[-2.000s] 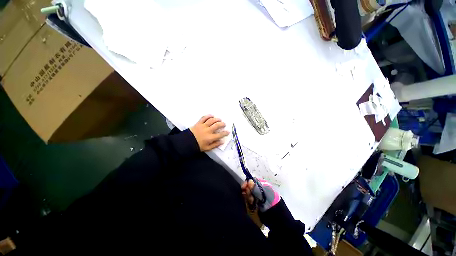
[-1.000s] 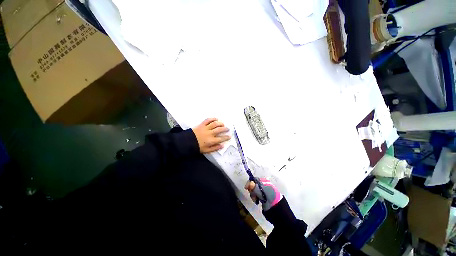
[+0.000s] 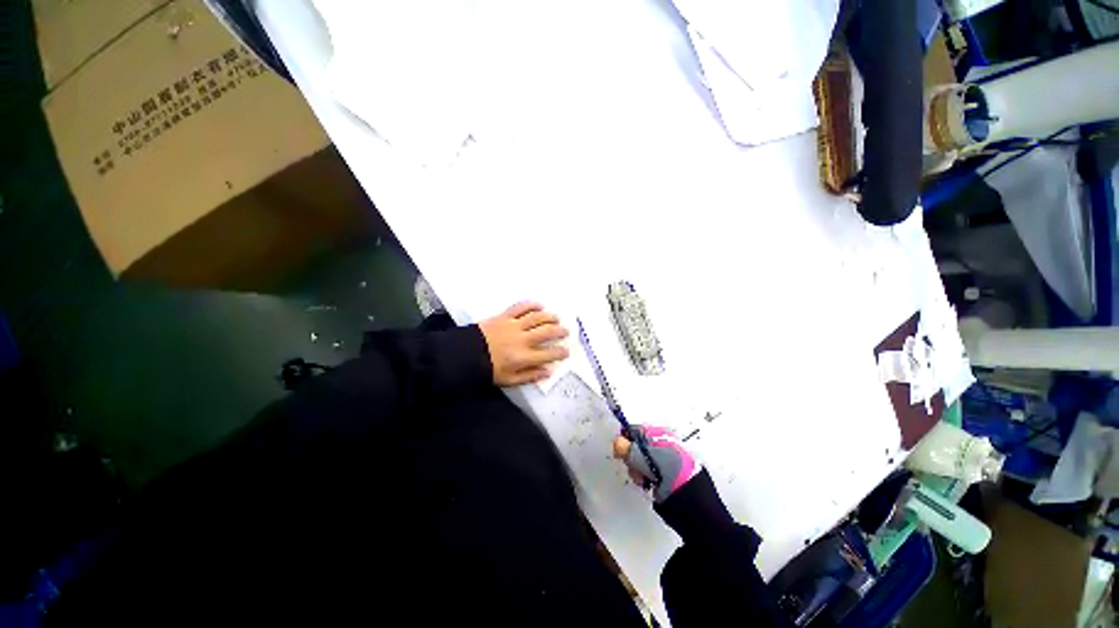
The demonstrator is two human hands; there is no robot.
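Note:
My left hand (image 3: pixel 525 345), bare, lies flat near the table's front edge, its fingers pressing on a small white fabric piece (image 3: pixel 555 375) that is hard to see against the table. My right hand (image 3: pixel 659 459), in a grey and pink glove, is shut on the handles of the tailor's shears (image 3: pixel 601 373). The long blades look nearly closed, and their tip points away from me, just right of my left fingertips. A patterned oblong weight (image 3: pixel 636 328) lies on the table right of the blades.
White ironing table (image 3: pixel 515 221) with dark bits near its front edge. A small dark slim item (image 3: pixel 701 426) lies beside my right hand. White fabric (image 3: pixel 755 74) and a padded black arm (image 3: pixel 888 123) are at the far side. A red-brown board (image 3: pixel 909 411) with scraps is right, a carton (image 3: pixel 209 147) left.
The camera view has shifted, so table things appear lower. My left hand stays on the fabric. The shears now look more closed, and my right hand sits slightly further right in the picture.

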